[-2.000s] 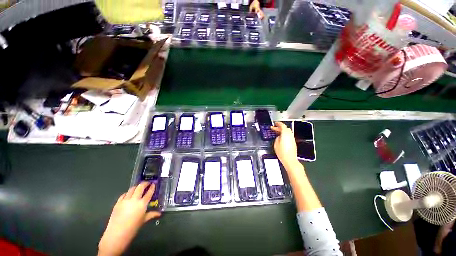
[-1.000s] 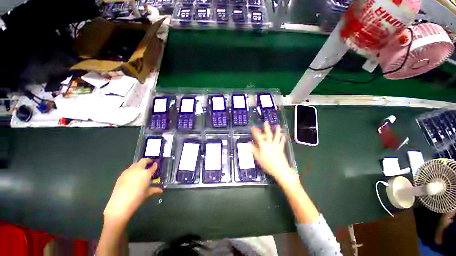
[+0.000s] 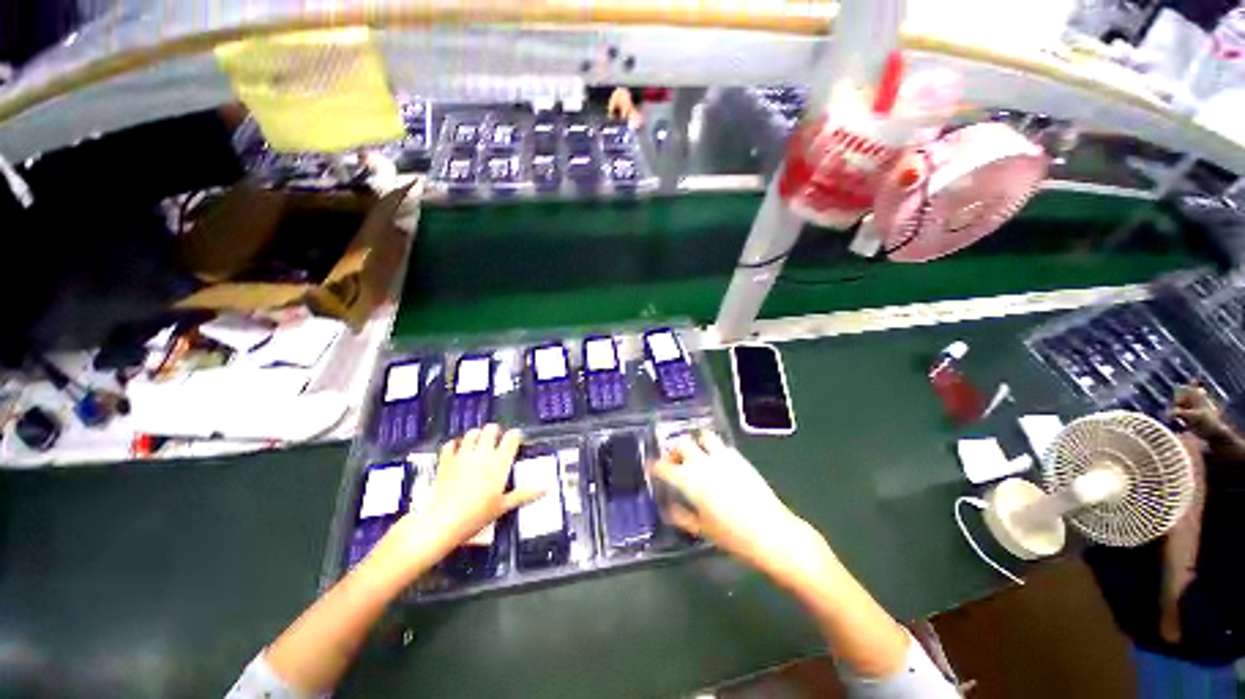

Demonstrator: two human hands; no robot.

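Note:
A clear tray (image 3: 601,564) holds dark purple keypad phones in two rows of five. The back row phones, such as the middle one (image 3: 552,384), all show white screens. In the front row, the leftmost phone (image 3: 380,511) shows a white screen and the third phone is mostly covered by a white strip (image 3: 541,508). The fourth phone (image 3: 627,492) is dark with no white area. My left hand (image 3: 471,489) lies over the second front pocket, hiding most of its phone. My right hand (image 3: 721,494) is over the rightmost front pocket, fingers bent. What either hand holds is hidden.
A smartphone (image 3: 762,389) lies right of the tray. A metal post (image 3: 751,290) stands behind it. A small white fan (image 3: 1113,478) and red bottle (image 3: 959,392) are at right. Papers and an open cardboard box (image 3: 344,266) are at left. Another person's arm (image 3: 1185,526) shows at far right.
My left hand has moved from the leftmost front phone to the second. My right hand has moved from the fourth front pocket to the fifth. The fourth phone's white area is gone. The view has shifted.

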